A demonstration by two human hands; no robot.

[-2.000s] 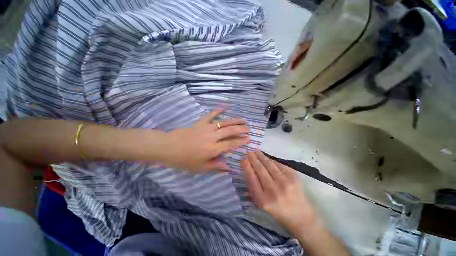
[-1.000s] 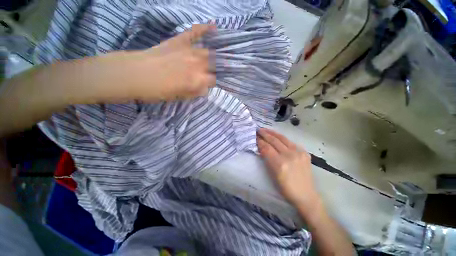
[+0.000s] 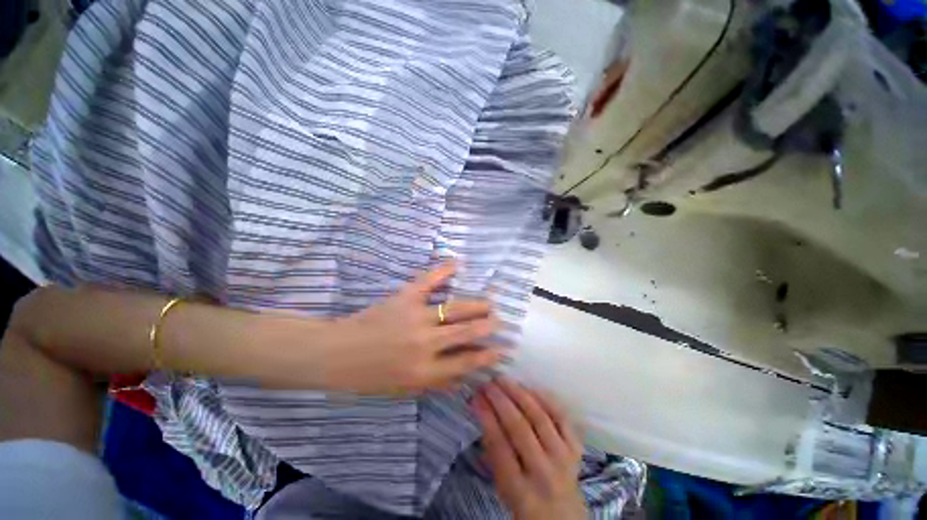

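White-grey cloth with thin dark stripes [image 3: 295, 193] is spread over the machine bed left of the needle area. My left hand [image 3: 432, 340], with a ring and a bracelet on the arm, lies flat on the cloth near its right edge, fingers apart. My right hand [image 3: 529, 437] is just below it at the cloth's lower right edge, fingers together; whether it pinches the cloth is unclear. The cloth edge [image 3: 513, 269] runs up to the presser foot area [image 3: 561, 218], where the needle itself cannot be made out.
The cream sewing machine [image 3: 712, 264] fills the right side. The pale bed [image 3: 630, 386] has a long dark gap across it. A red bin [image 3: 132, 394] and a blue bin [image 3: 152, 462] show at lower left, partly covered by striped cloth. More striped cloth hangs near the lap.
My left hand has come down from over the cloth to its right edge. My right hand has moved down and left. The cloth now lies flatter and covers more of the bed's left part.
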